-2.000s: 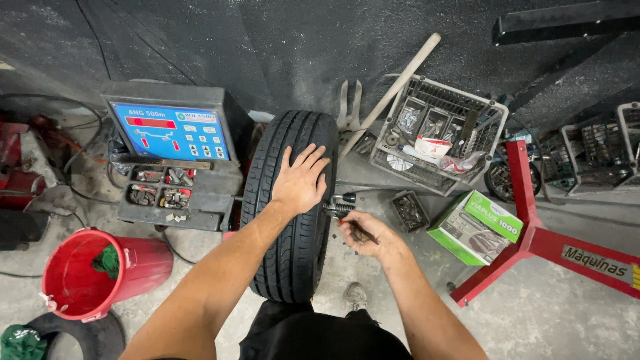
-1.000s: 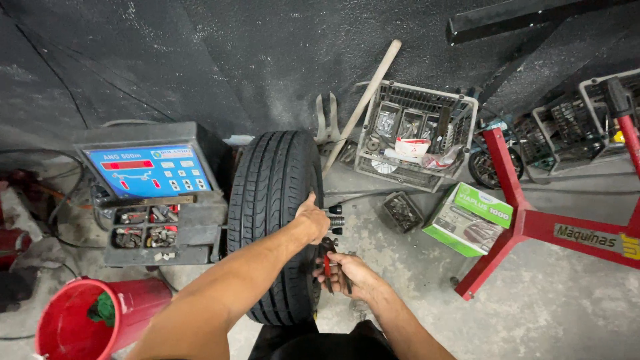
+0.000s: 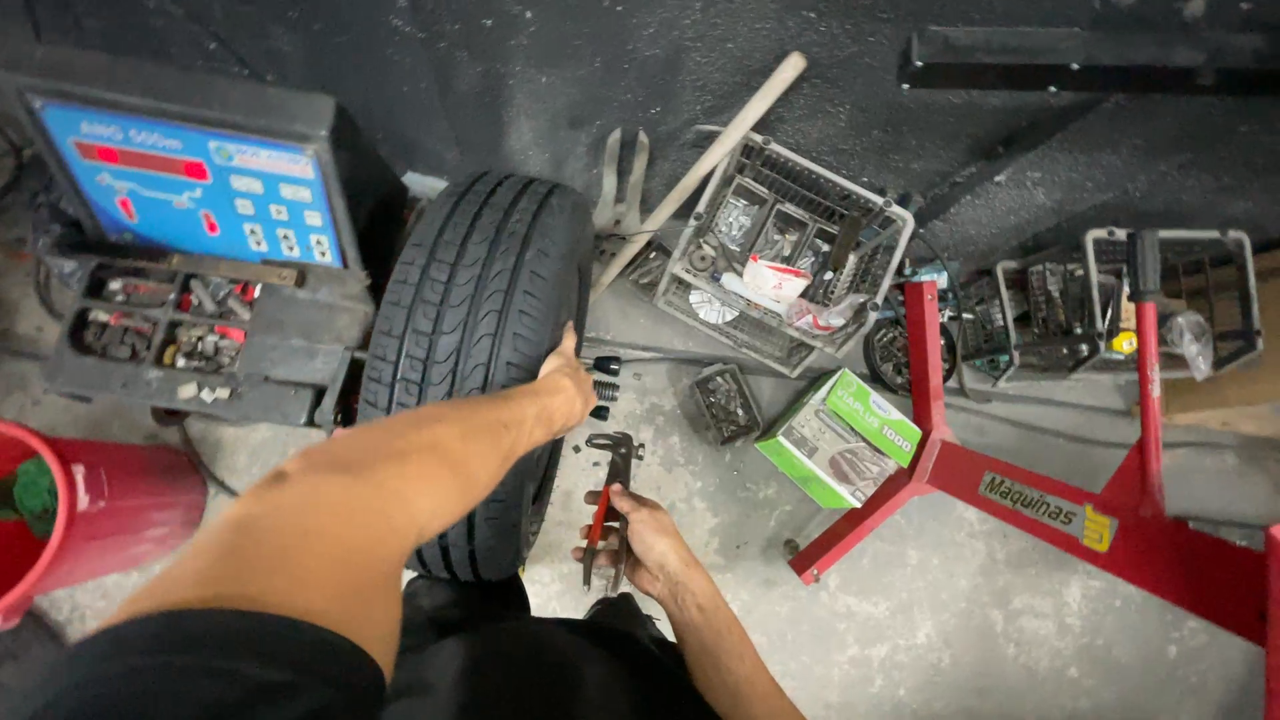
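A black car tyre [image 3: 470, 300] stands upright on a wheel balancer, its tread toward me. The balancer's threaded shaft and black wing nut [image 3: 603, 388] stick out on its right side. My left hand [image 3: 568, 385] rests at the tyre's right sidewall beside the wing nut, its finger pointing up; its inner side is hidden. Below and right of it, my right hand [image 3: 640, 545] holds wheel-weight pliers [image 3: 612, 500] with a red handle grip, jaws upward and apart from the wheel. The wheel's rim face is mostly hidden.
At left are the balancer's display panel [image 3: 200, 185], its weight tray [image 3: 165, 320] and a red bucket [image 3: 130, 510]. At right are a metal fork, a wooden handle [image 3: 700, 175], a wire basket [image 3: 785, 260], a small parts bin [image 3: 725, 403], a green-white box [image 3: 840, 440] and a red steel stand [image 3: 1090, 520].
My left hand has moved from the tread to the tyre's right side. The pliers in my right hand now show clearly, lower and away from the shaft.
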